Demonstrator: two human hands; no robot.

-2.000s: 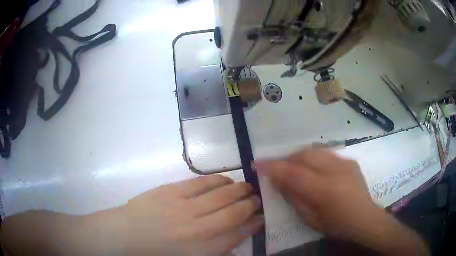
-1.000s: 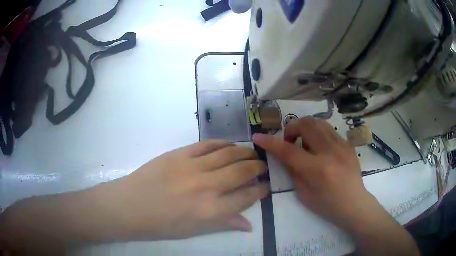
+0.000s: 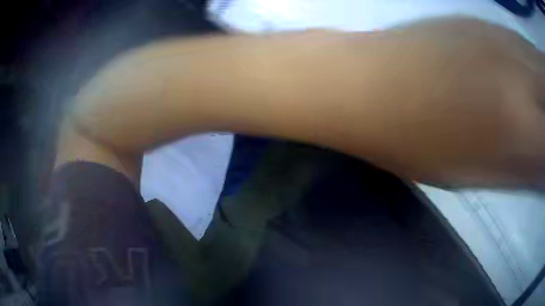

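The view is strongly blurred. My bare left forearm crosses the upper half from the left. My left hand (image 3: 508, 113) is at the right edge, where its fingers are cut off, so whether it holds anything cannot be told. My right hand is not in view. A pale white piece (image 3: 188, 173), perhaps paper or interlining, shows below the forearm near the lap. A bit of black strip or loop (image 3: 519, 6) shows at the top right corner. The needle area is out of view.
The white table (image 3: 299, 15) shows along the top, and a white surface with faint lines also shows at the lower right. My dark sleeve is at the lower left. Dark and greenish cloth or clothing (image 3: 334, 233) fills the lower middle, its details unclear.
The view has swung away from the sewing machine towards my left arm and lap. The needle, the strip under it and my right hand have left the picture.
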